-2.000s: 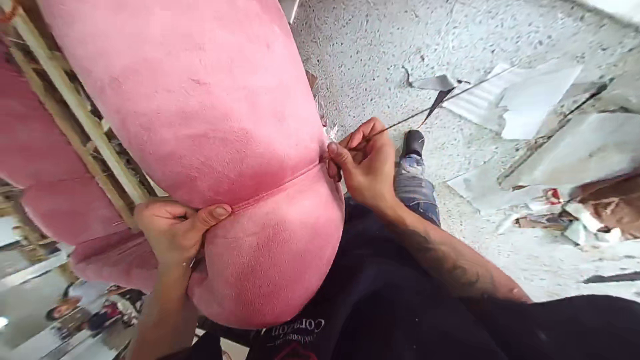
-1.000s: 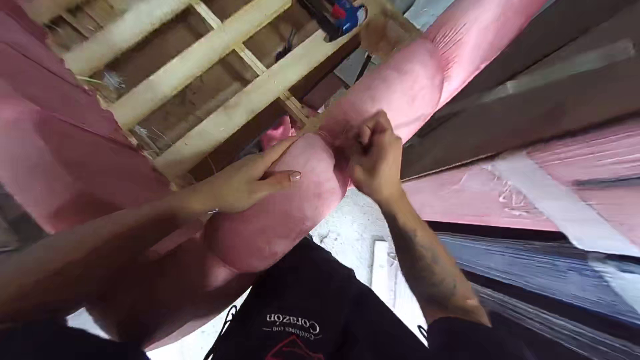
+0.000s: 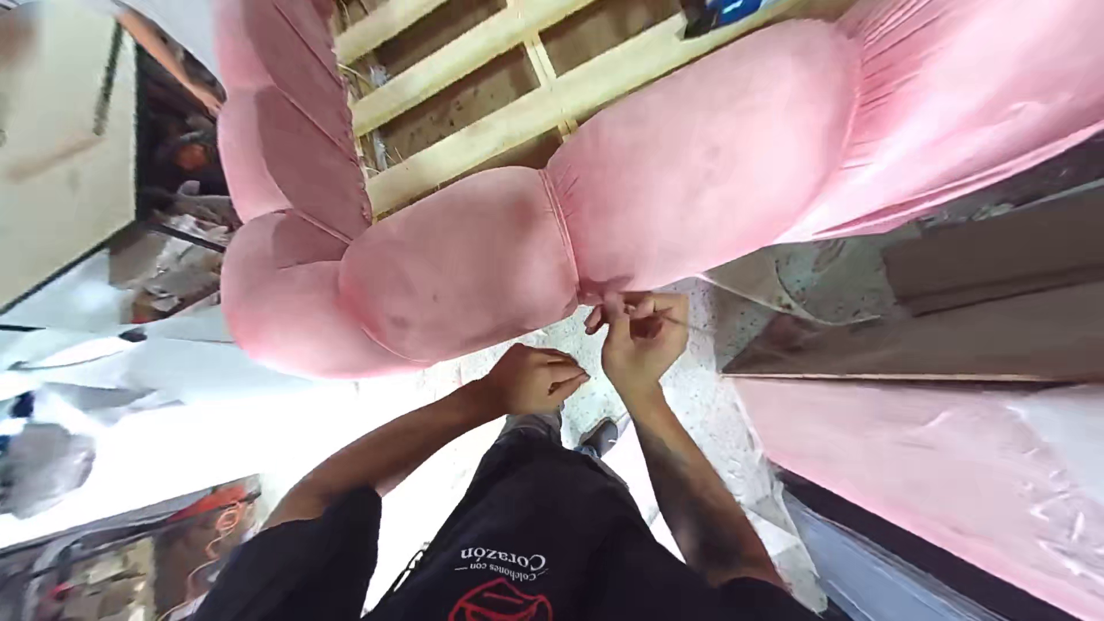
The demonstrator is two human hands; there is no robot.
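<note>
A padded pink fabric upholstery roll curves across the view, divided into puffed sections by tight seams. At the lower end of one seam is my right hand, its fingertips pinched at the fabric's edge; a thin strand or tool seems to run out from that hand, too blurred to name. My left hand is just below the roll, apart from it, with fingers curled together; whether something thin is between them cannot be told.
Behind the roll lies a wooden slat frame, with a blue and black tool on it at the top. Brown boards and a pink covered panel stand at the right. Another person's arm shows at upper left.
My left hand has come off the pink roll, where it lay flat one second ago. The right hand is now at the roll's lower edge. The view has shifted widely.
</note>
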